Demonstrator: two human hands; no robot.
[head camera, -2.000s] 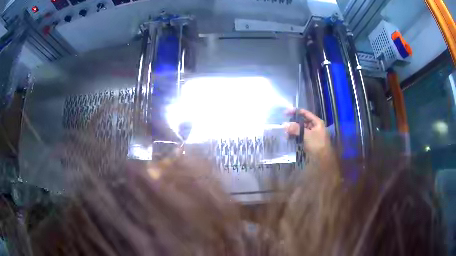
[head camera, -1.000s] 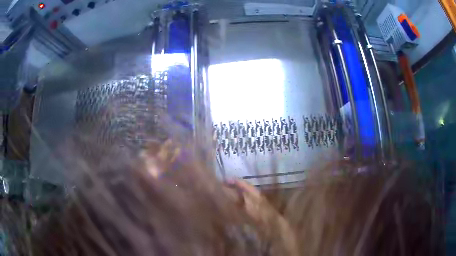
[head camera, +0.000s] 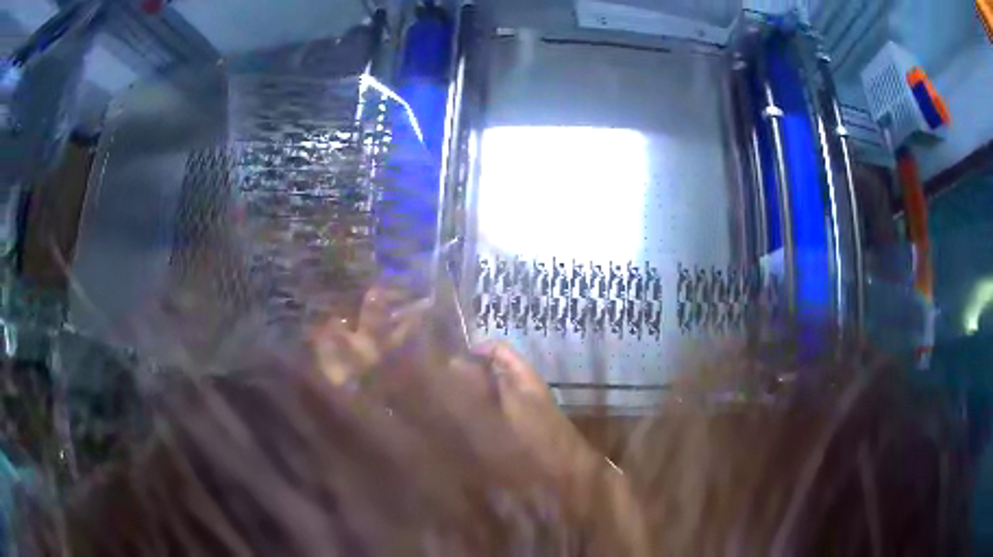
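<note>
A shiny patterned sheet (head camera: 305, 207) lies over the left bed section and reaches the left blue roller (head camera: 425, 65); its upper right corner glares. My left hand (head camera: 365, 332) is at the sheet's near edge, blurred and partly behind hair; its grip is unclear. My right hand (head camera: 517, 375) is at the near left corner of the middle bed. A thin dark and bright piece rises from its fingertips beside the roller; whether it is a tool or a film edge is unclear. Strips with dark hooked marks (head camera: 566, 296) lie flat on the middle bed (head camera: 610, 82).
The right blue roller (head camera: 800, 163) stands between chrome rods at the middle bed's right side. A white perforated box (head camera: 893, 87) with an orange part and an orange hose (head camera: 912, 207) are farther right. Hair covers the lower view. A bright lamp reflection lies on the middle bed.
My right hand has moved from the right of the middle bed to its near left corner. The glaring sheet has left the middle bed; a shiny sheet now lies over the left section.
</note>
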